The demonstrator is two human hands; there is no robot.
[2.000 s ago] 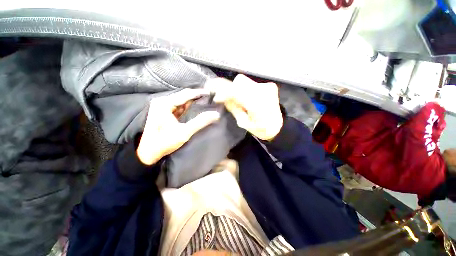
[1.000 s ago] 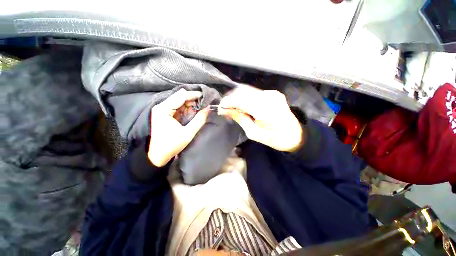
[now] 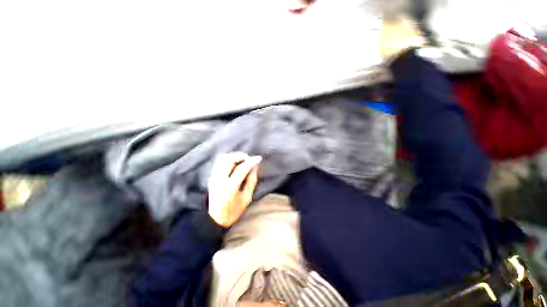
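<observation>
The grey garment point(image 3: 270, 138) lies bunched on the lap below the table edge, its mottled part towards the right. My left hand point(image 3: 233, 187) is at its near side, with thumb and fingers closed on a bit of the grey cloth. My right hand point(image 3: 400, 35) is off the garment, reached out over the table at the upper right. It is pale and badly blurred, and I cannot tell whether it holds anything.
The white table point(image 3: 180, 60) spans the top. A red item point(image 3: 301, 6), perhaps scissor handles, is cut off at the top edge. A dark grey garment pile point(image 3: 66, 228) lies at the left. A person's red sleeve point(image 3: 516, 96) is at the right, and a blue thing point(image 3: 381, 107) is under the table edge.
My right hand has left the cloth and moved far out to the upper right. My left hand stays at the garment, now slightly lower. The view has turned and blurred.
</observation>
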